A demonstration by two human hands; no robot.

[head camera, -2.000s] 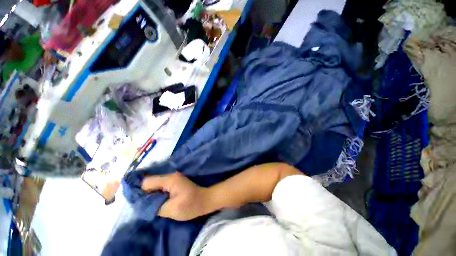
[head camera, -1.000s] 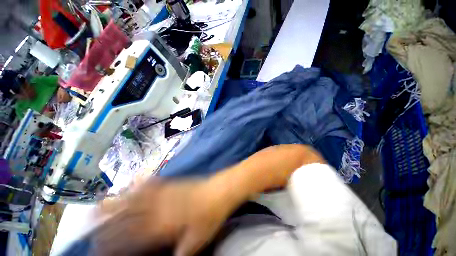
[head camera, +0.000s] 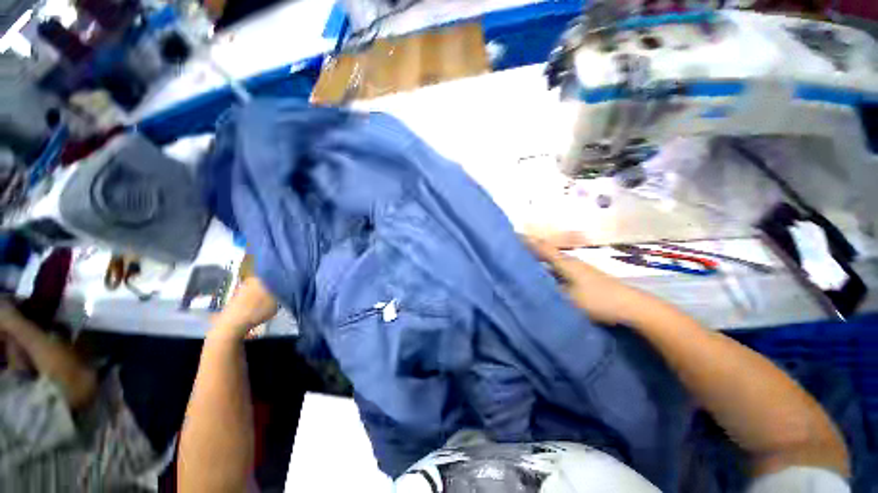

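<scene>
A blue garment [head camera: 424,241] lies over the white table and hangs down over its front edge towards my lap. A small white label [head camera: 389,311] shows on it near the middle. My left hand [head camera: 252,306] grips the garment's left side near the table edge, its fingertips partly hidden by cloth. My right hand [head camera: 581,285] holds the garment's right side, its fingers partly hidden at the cloth's edge. The white sewing machine head [head camera: 712,101] with a blue stripe stands beyond the right hand, blurred.
Orange-red and blue snips [head camera: 679,260] lie right of my right hand. A dark flat rectangle [head camera: 804,255] with white slips is farther right. A grey machine part [head camera: 135,197] stands at the left. Another person's arm [head camera: 48,351] shows at the lower left.
The view has swung left. The garment has moved from the right side onto the table in front of me. My left hand has come into view, and both hands now hold the cloth.
</scene>
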